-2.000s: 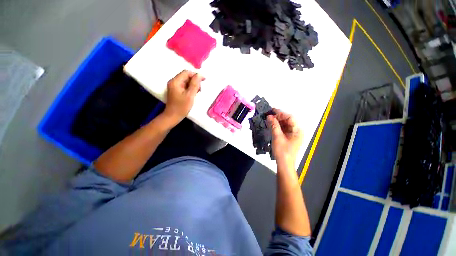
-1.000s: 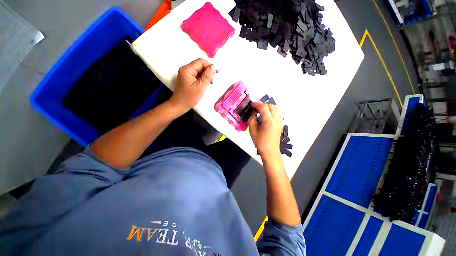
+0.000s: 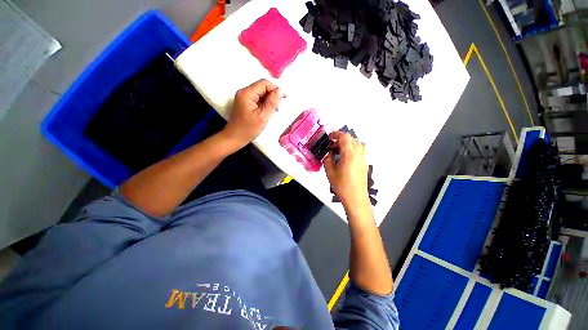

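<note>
The pink holder (image 3: 300, 140) lies near the table's front edge, with black in its slot (image 3: 320, 145). My right hand (image 3: 347, 169) is at the slot's right side, its fingertips pinched on a black piece there; the fingers partly hide it. A small pile of black pieces (image 3: 372, 187) lies partly hidden under and beside this hand. My left hand (image 3: 253, 113) is at the table's left edge, left of the holder, its fingertips pinched together. A tiny item, too small to name, seems to show at those fingertips (image 3: 282, 97).
A pink pad (image 3: 273, 42) lies beyond my left hand on the white table (image 3: 412, 138). A large heap of black pieces (image 3: 371, 38) lies at the far side. A blue bin (image 3: 80, 97) with dark contents is at the left. Blue-and-white racks (image 3: 461, 219) stand at the right.
My right hand has moved left from the small pile to the holder's slot. My left hand stays pinched. Since one second ago both hands have barely moved, and the view has shifted slightly.
</note>
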